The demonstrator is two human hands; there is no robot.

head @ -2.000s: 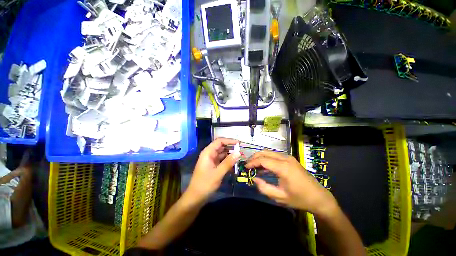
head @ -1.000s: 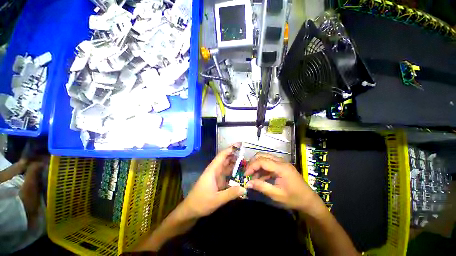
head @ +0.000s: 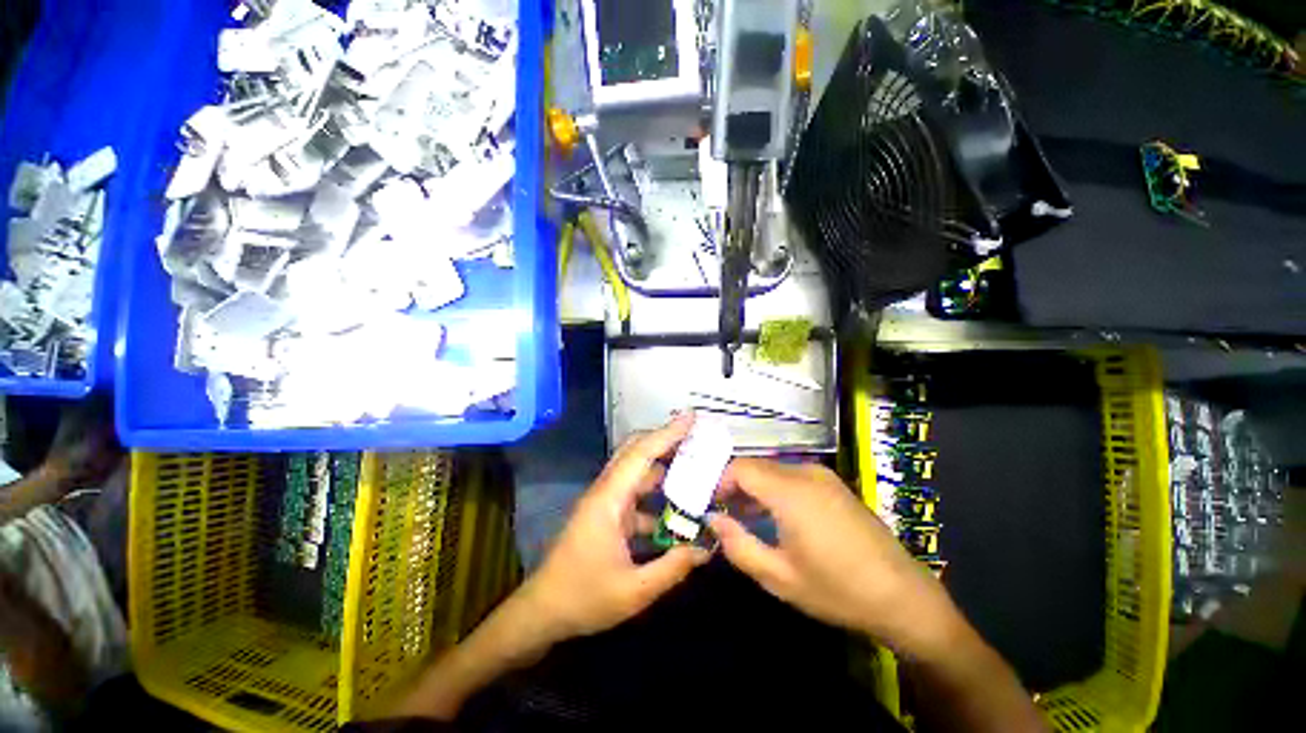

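Observation:
A white plastic housing [head: 699,465] is held between my two hands below the soldering iron [head: 735,272]. A small green circuit board [head: 670,531] shows at the housing's lower end, partly hidden by my fingers. My left hand [head: 609,523] grips the housing and board from the left. My right hand [head: 795,530] has its fingertips at the housing's lower right side; whether they grip the housing or a wire is hard to tell. The pale metal work tray [head: 652,387] lies just beyond my hands, with thin dark sticks and a yellow-olive sponge [head: 784,340] in it.
A blue bin [head: 542,287] heaped with white housings is at left. Yellow crates [head: 244,673] [head: 1139,530] stand low on both sides. A black fan [head: 895,186] is right of the soldering station [head: 645,108]. One board [head: 1172,178] lies on black foam. Another person's arm shows at far left.
The white housing now shows its broad face upward and covers more of the board, whose yellow parts showed earlier. My hands stay close together. The camera view has shifted slightly.

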